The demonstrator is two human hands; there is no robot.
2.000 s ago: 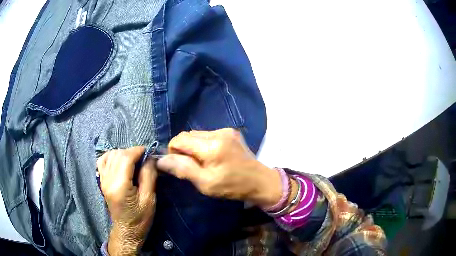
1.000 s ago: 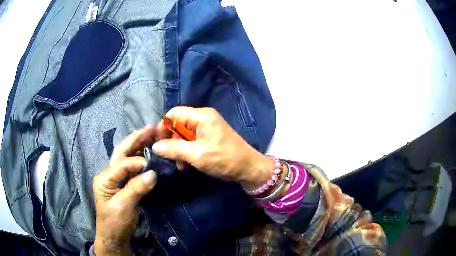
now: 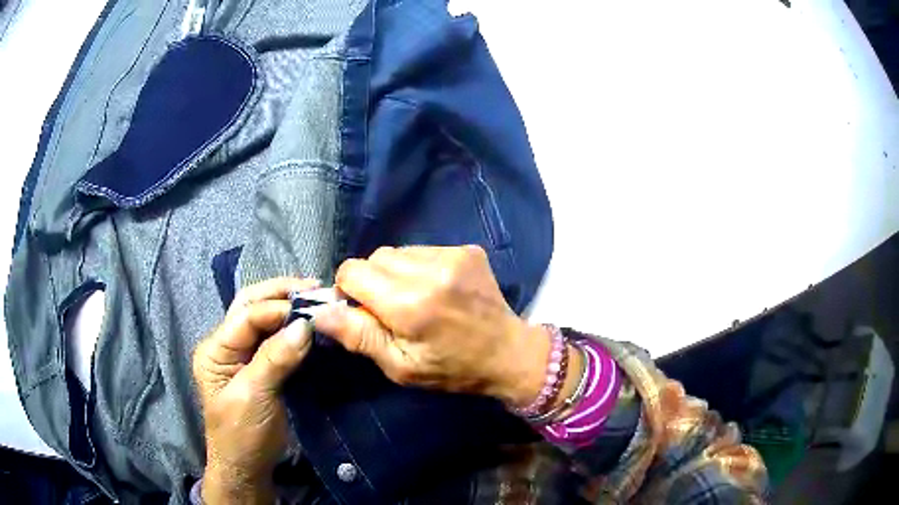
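Observation:
A dark blue denim jacket (image 3: pixel 434 187), partly inside out with its grey-blue side (image 3: pixel 197 237) showing, lies under both hands. My left hand (image 3: pixel 251 360) pinches a dark folded edge of the jacket between thumb and fingers. My right hand (image 3: pixel 434 321) is closed right beside it. The short metal blades of the thread snips (image 3: pixel 317 297) show between the two hands, against the dark edge. The snips' handle is hidden inside the right fist.
The jacket lies on a white table (image 3: pixel 690 148) with a curved edge. A rounded dark pocket bag (image 3: pixel 187 113) lies at upper left. A shank button (image 3: pixel 346 471) shows near the bottom. Dark clutter and a pale object (image 3: pixel 867 395) are at lower right.
The orange handle seen one second ago is now hidden in my right hand, which has turned and lowered, bringing the blades to the edge. The jacket has shifted slightly right in view.

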